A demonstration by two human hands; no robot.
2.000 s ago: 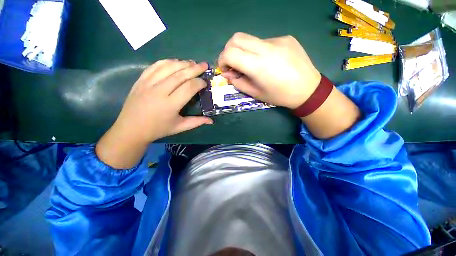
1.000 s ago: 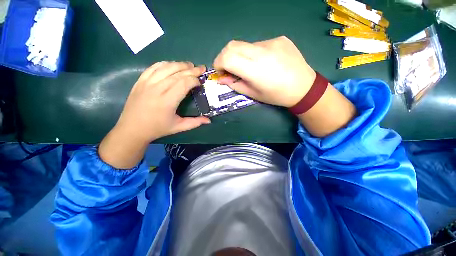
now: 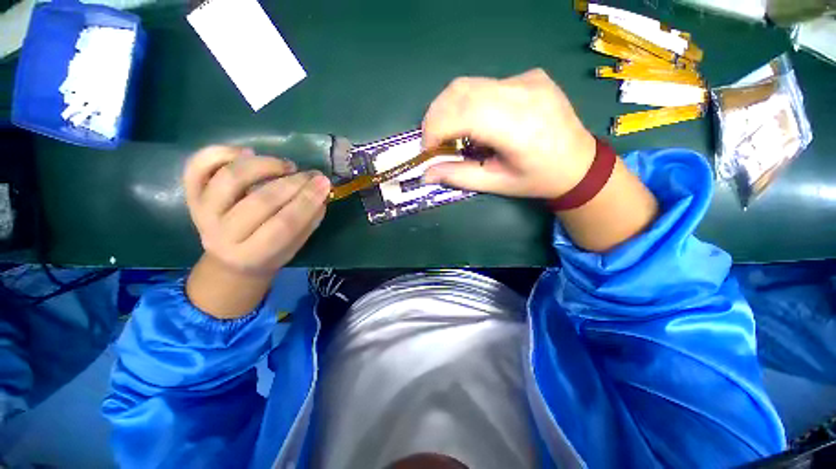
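The opened phone assembly [image 3: 391, 197] lies tilted on the dark green bench in front of me, its pale middle partly hidden by my right hand. A thin orange-yellow flex cable [image 3: 367, 180] stretches above it. My left hand [image 3: 261, 206] pinches the cable's left end between thumb and fingers, left of the phone. My right hand [image 3: 509, 137], with a dark red wristband, holds the cable's other end between thumb and fingers over the phone. A small clear or greyish piece [image 3: 341, 156] lies at the phone's upper left corner; I cannot tell what it is.
A blue bin [image 3: 134, 78] with white pieces stands at the far left. A white card [image 3: 247, 57] lies beyond the work. A fanned pile of flex cables [image 3: 657, 118] and a clear plastic bag [image 3: 764, 133] lie at the right.
My left hand has left the phone's edge and moved left, now holding one end of the flex cable. The cable is now lifted and stretched between both hands, showing more of the phone.
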